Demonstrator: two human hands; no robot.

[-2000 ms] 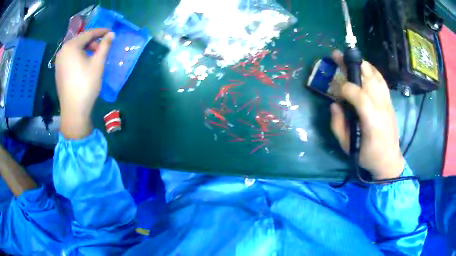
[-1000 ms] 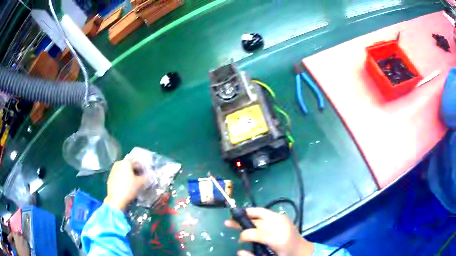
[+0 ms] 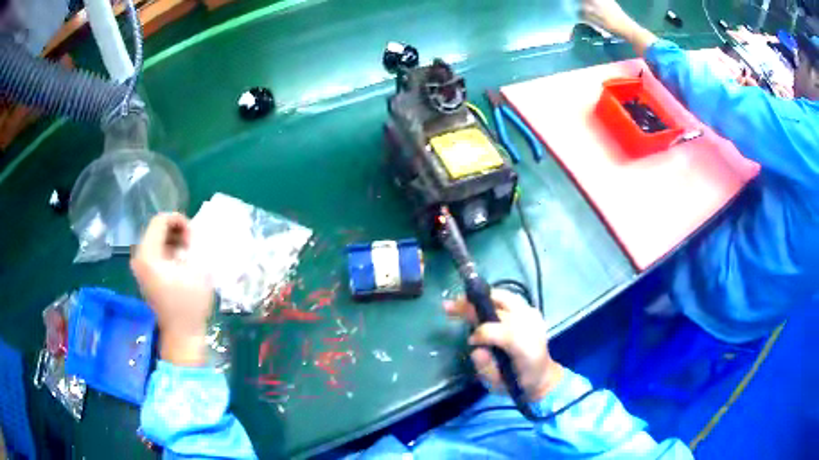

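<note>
My right hand [image 3: 516, 346] holds the black soldering iron [image 3: 479, 292], its barrel pointing up and left at the front of the black iron stand [image 3: 440, 157]. My left hand [image 3: 178, 283] is raised at the left edge of the clear bag of pale parts [image 3: 247, 260]; its fingertips are blurred, so I cannot tell whether they hold anything. The blue block [image 3: 386, 269] with its pale band lies between the bag and the iron. Red lead wires [image 3: 310, 346] lie scattered below the bag, with small pale bits among them.
A blue bin [image 3: 110, 346] is at lower left, a clear hood [image 3: 130, 202] on a grey hose above it. A yellow sponge [image 3: 467, 153] sits in the stand. Blue-handled pliers [image 3: 518, 130], a pink mat [image 3: 620, 202] and a red box [image 3: 633, 117] are at right. Another person in blue reaches in.
The view has shifted. The iron has moved from over the blue block to the front of the stand. My left hand has moved left across the bag. The other person's arm now reaches over the bench.
</note>
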